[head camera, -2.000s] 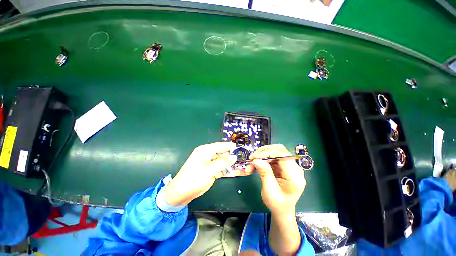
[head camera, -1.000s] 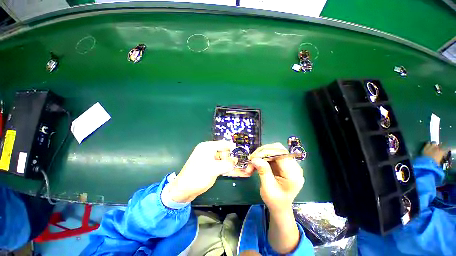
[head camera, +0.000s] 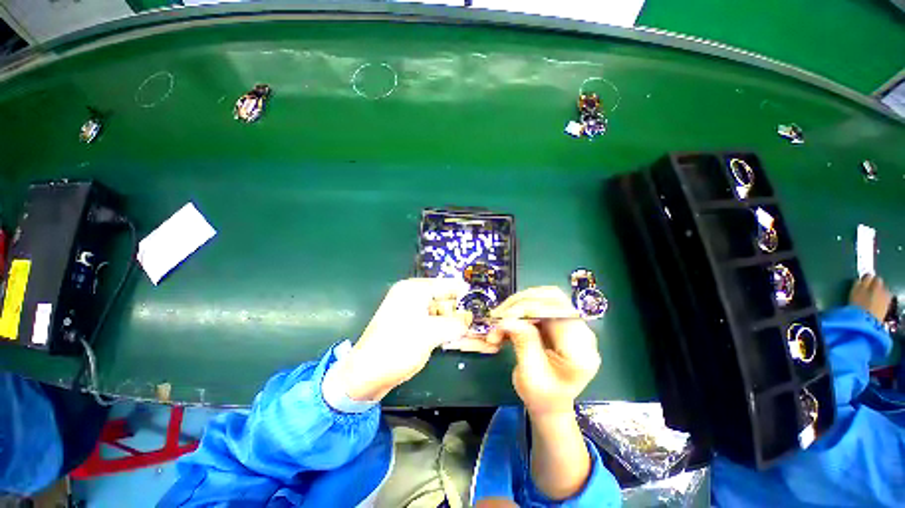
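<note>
My left hand (head camera: 409, 322) holds a small round module (head camera: 479, 304) with a copper part at its upper end. My right hand (head camera: 549, 347) holds thin brown tweezers (head camera: 566, 317), their tip at the module's lower edge; the exact contact is too small to tell. A square black tray (head camera: 464, 236) with many tiny white parts lies just beyond my hands, its near edge hidden by them. Another module (head camera: 589, 301) lies on the green bench right beside my right hand, near the back end of the tweezers.
A black compartment tray (head camera: 729, 317) with ring-shaped parts stands at the right. A black box (head camera: 60, 268) and white paper slip (head camera: 177, 242) are at the left. Several modules lie along the belt (head camera: 318, 139). A neighbour's hand (head camera: 871, 296) is far right. A clear bag (head camera: 640, 437) lies lower right.
The far modules and drawn circles have shifted left. The view has shifted a little. Both hands stay at the module, the tweezers now more level. The neighbour's hand has come into view at the right.
</note>
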